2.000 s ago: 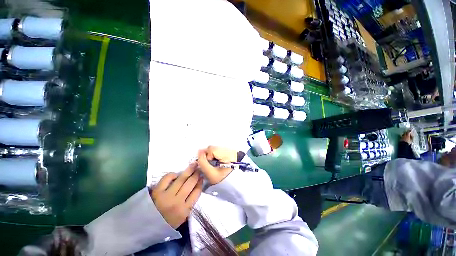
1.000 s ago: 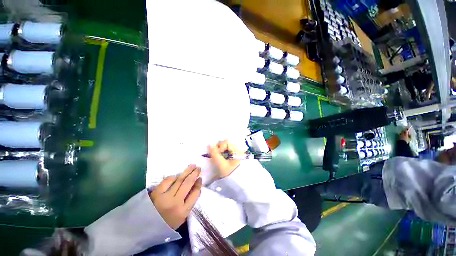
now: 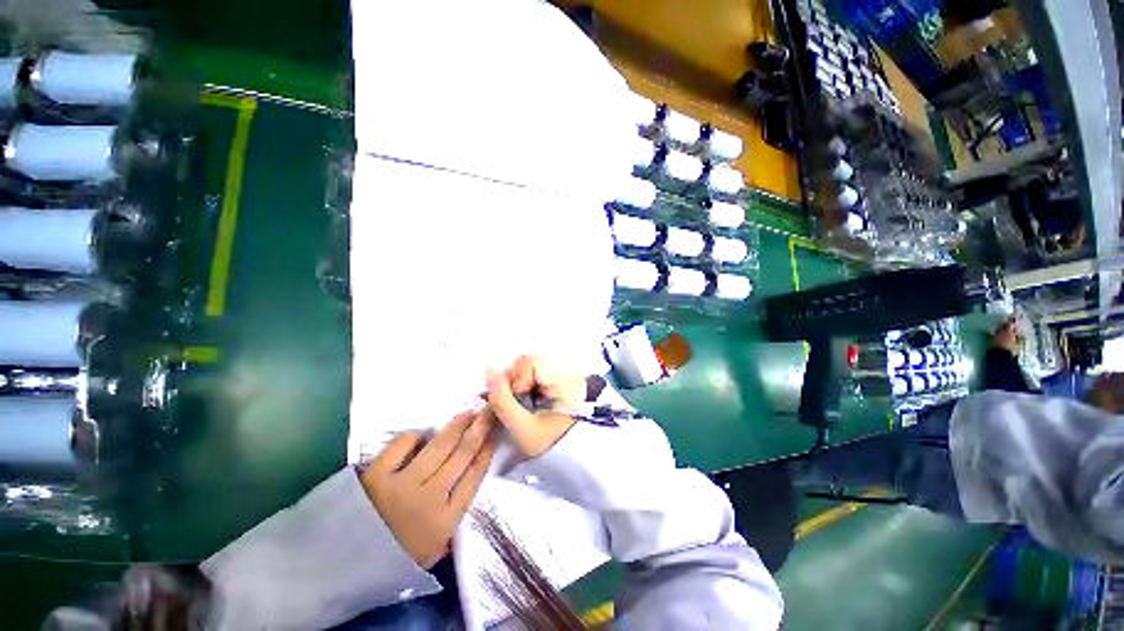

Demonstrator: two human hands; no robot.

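A large white record sheet (image 3: 481,271) lies flat on the green bench in front of me, its upper part running to the top edge of the view. My right hand (image 3: 536,401) is closed on a dark pen (image 3: 598,415), its tip at the lower part of the sheet. My left hand (image 3: 431,481) rests flat on the sheet's lower left, empty, fingers slightly apart and touching or nearly touching my right hand. The printing on the sheet is too faint to read.
Blister trays of pale-blue cylinders (image 3: 56,240) stand at the left, more white units (image 3: 684,240) beyond the paper. A loose unit (image 3: 635,355) with an orange end lies right of the sheet. A black handheld tool (image 3: 863,302) lies farther right. Another person's sleeve (image 3: 1035,462) shows at right.
Since one second ago my right hand has moved slightly left and down, close against my left fingers, and the pen has tilted. My left hand has hardly moved.
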